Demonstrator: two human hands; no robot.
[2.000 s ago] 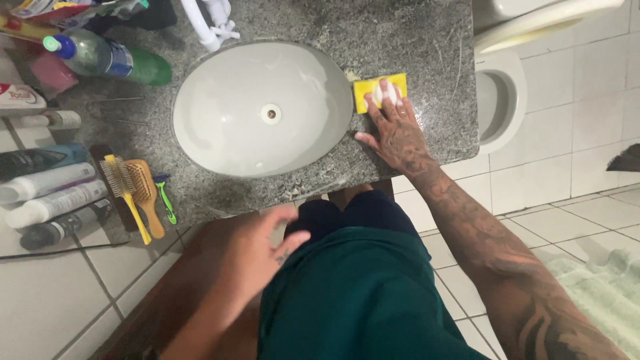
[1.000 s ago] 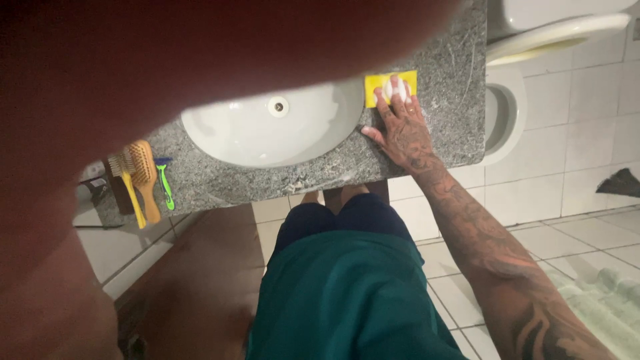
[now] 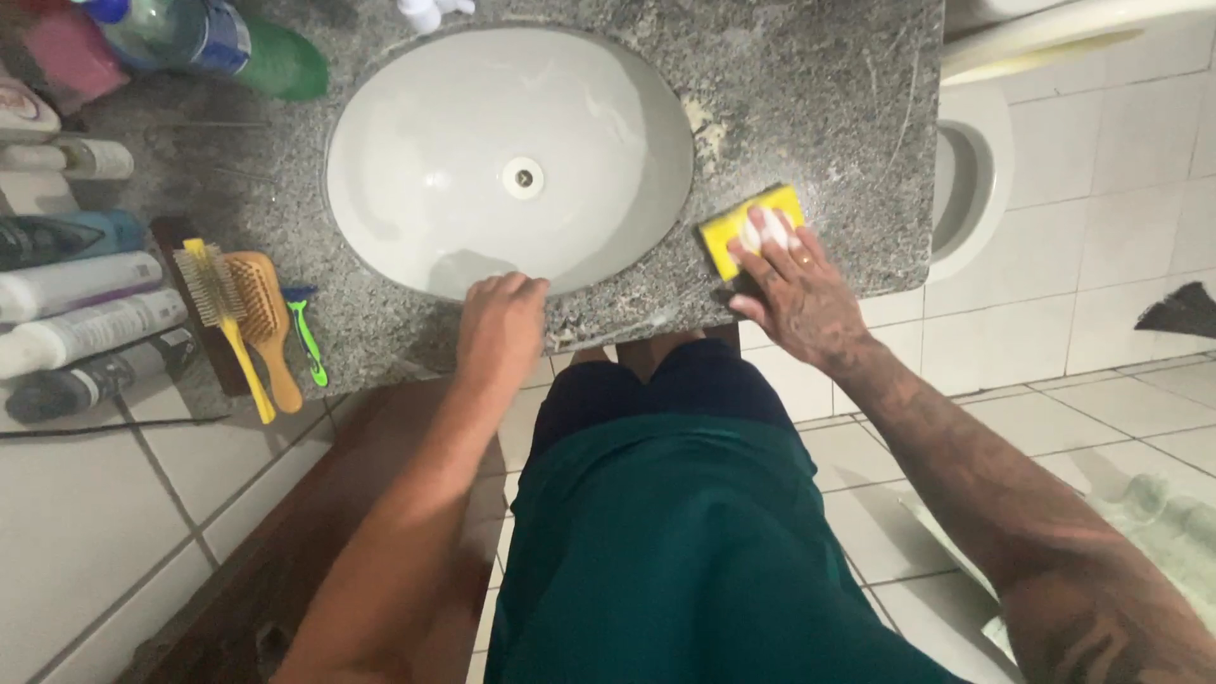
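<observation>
My right hand [image 3: 803,290] lies over a yellow sponge [image 3: 724,231] on the grey granite countertop [image 3: 807,114], to the right of the oval sink basin [image 3: 427,142]. White foam [image 3: 766,228] sits on the sponge under and between the fingers. My left hand [image 3: 503,323] rests at the near rim of the basin, its fingers curled down; whether it grips the rim or holds anything cannot be told. The drain [image 3: 523,178] shows at the basin's middle, and part of a white faucet [image 3: 432,11] stands at the far rim.
Left of the basin lie a yellow-handled brush [image 3: 228,323], a wooden hairbrush [image 3: 271,332] and a green razor [image 3: 307,344]. Several bottles stand or lie farther left, with a green plastic bottle [image 3: 218,43] behind. A toilet [image 3: 978,180] is at the right.
My left hand, which blocked much of the view a second ago, is now at the basin's near rim. My right hand and the sponge have moved nearer the counter's front edge.
</observation>
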